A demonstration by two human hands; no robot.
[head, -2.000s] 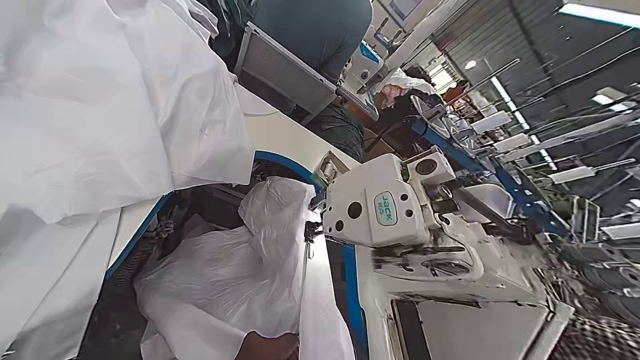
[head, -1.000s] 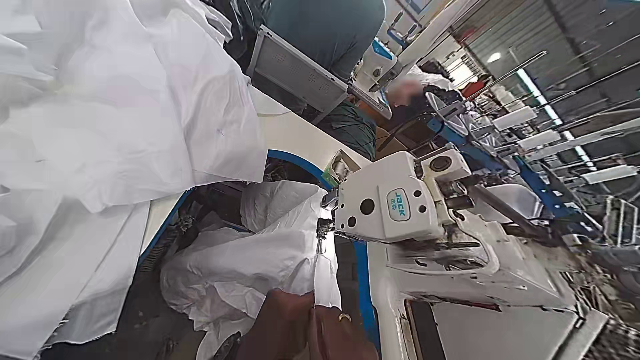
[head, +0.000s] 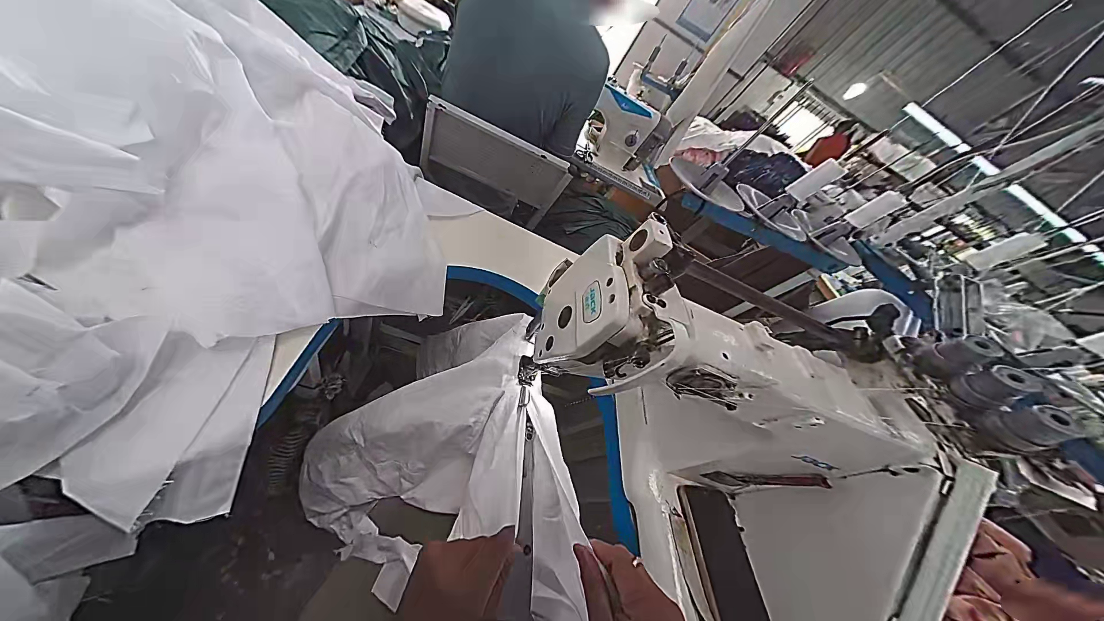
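White fabric (head: 431, 431) runs from the needle area of a Jack industrial sewing machine (head: 595, 310) down to the bottom edge of the view. On its left side my left hand (head: 457, 573) grips the cloth. My right hand (head: 625, 582) pinches the fabric's right edge, with a ring on one finger. Between the hands the cloth parts around a narrow dark gap or strip with small dark round spots. The upper end of the fabric lies under the presser foot (head: 527, 371), beside a lit spot. Both hands are partly cut off by the bottom edge.
A large pile of white cloth (head: 233, 190) covers the table at left. The blue-edged table cutout (head: 492, 280) surrounds the machine's arm. Behind the table, a person in a dark green top (head: 526, 69) sits near another sewing machine (head: 625, 125). Thread cones (head: 815, 181) stand at back right.
Two seconds ago only one hand showed at the bottom edge; both hands now hold the cloth. The fabric below the needle has been spread into two sides. The view has shifted.
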